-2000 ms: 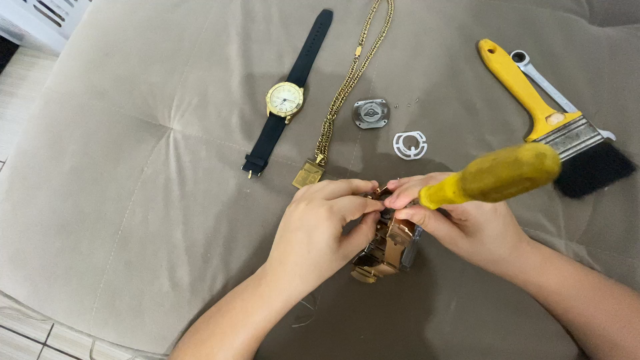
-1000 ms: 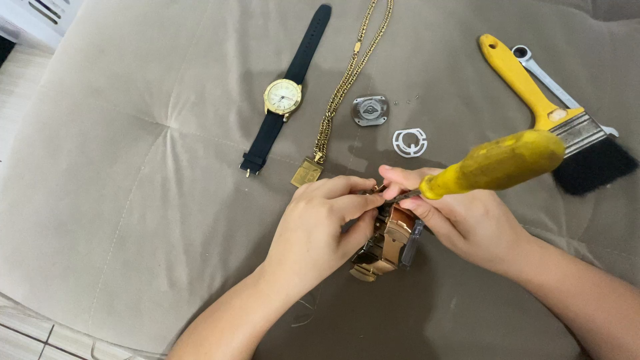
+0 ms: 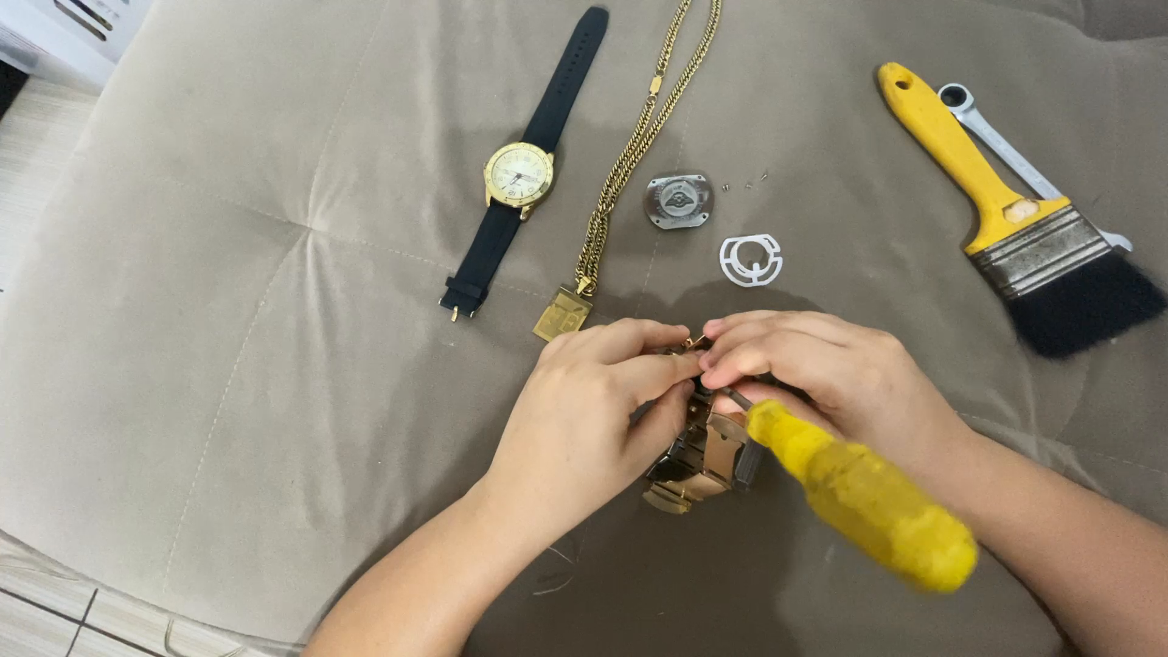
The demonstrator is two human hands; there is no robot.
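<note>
My left hand grips a gold-toned metal wristwatch at its upper end, with its fingertips close to those of my right hand. A yellow-handled screwdriver is held in my right hand; its shaft points at the watch and its handle slants down to the right. The screwdriver's tip and most of the watch case are hidden by my fingers. Above my hands lie a metal watch case back, a white plastic spacer ring and several tiny screws.
A watch with a black strap and a gold-coloured chain with a rectangular pendant lie left of the case back. At the right, a yellow-handled paintbrush partly covers a wrench. All rest on a grey upholstered surface.
The screwdriver's handle has swung from pointing up and right to pointing down and right. My right fingers have shifted around its shaft, while my left hand stays at the watch.
</note>
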